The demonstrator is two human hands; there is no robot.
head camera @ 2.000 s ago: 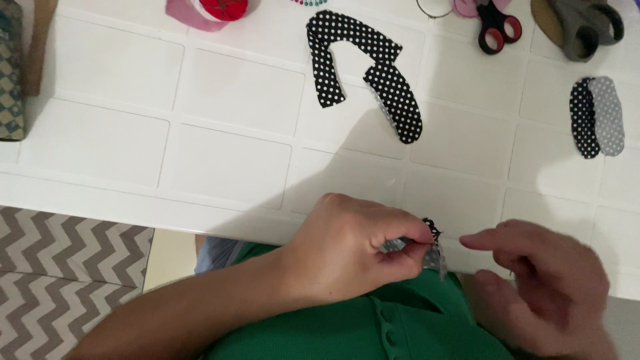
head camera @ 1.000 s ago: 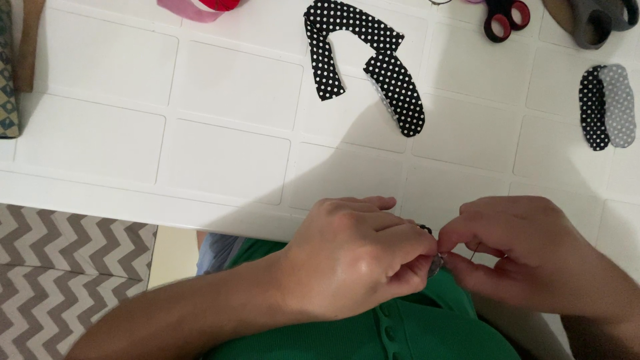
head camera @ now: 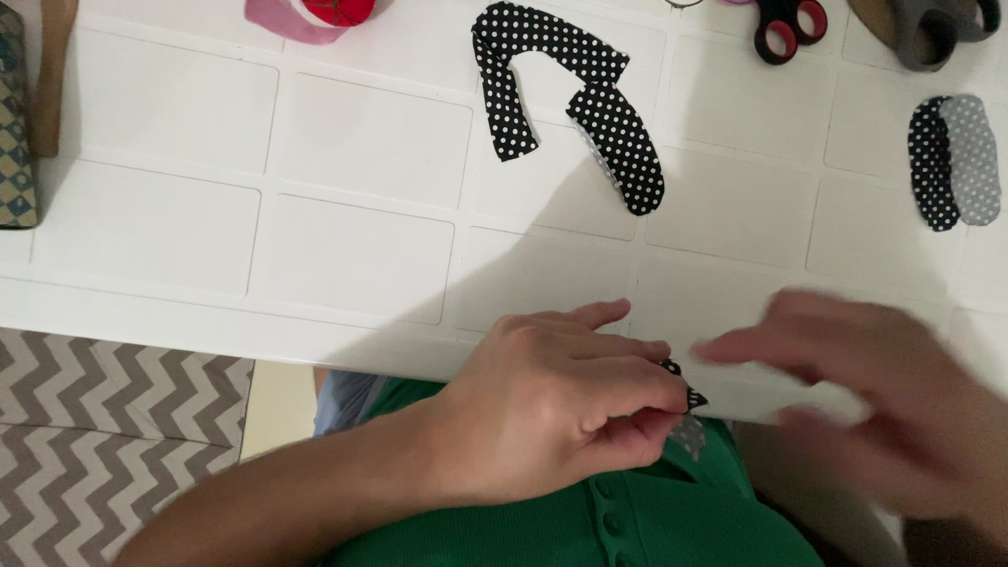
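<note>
My left hand [head camera: 567, 394] pinches a small piece of black and white polka-dot fabric [head camera: 693, 398] near the table's front edge, and most of the piece is hidden by the fingers. To its right, my right hand [head camera: 858, 394] is blurred, its thumb and fingers apart; no held object shows in it. Beyond the hands, a curved polka-dot fabric strip [head camera: 551, 35] and a shorter polka-dot fabric piece [head camera: 622, 150] lie on the white table [head camera: 362, 252]. At the right lies a polka-dot fabric piece [head camera: 970, 161] showing a dark part and a paler part.
Scissors with black and red handles [head camera: 791, 27] and grey-handled scissors [head camera: 933, 31] lie at the back right. A red object [head camera: 339, 9] rests by pink material [head camera: 291, 24] at the back. A patterned object [head camera: 16, 118] and a brown strip [head camera: 53, 79] are at the left.
My right hand has moved away to the right from the fabric in my left hand, where its fingers met a second ago. My left hand keeps its pinch.
</note>
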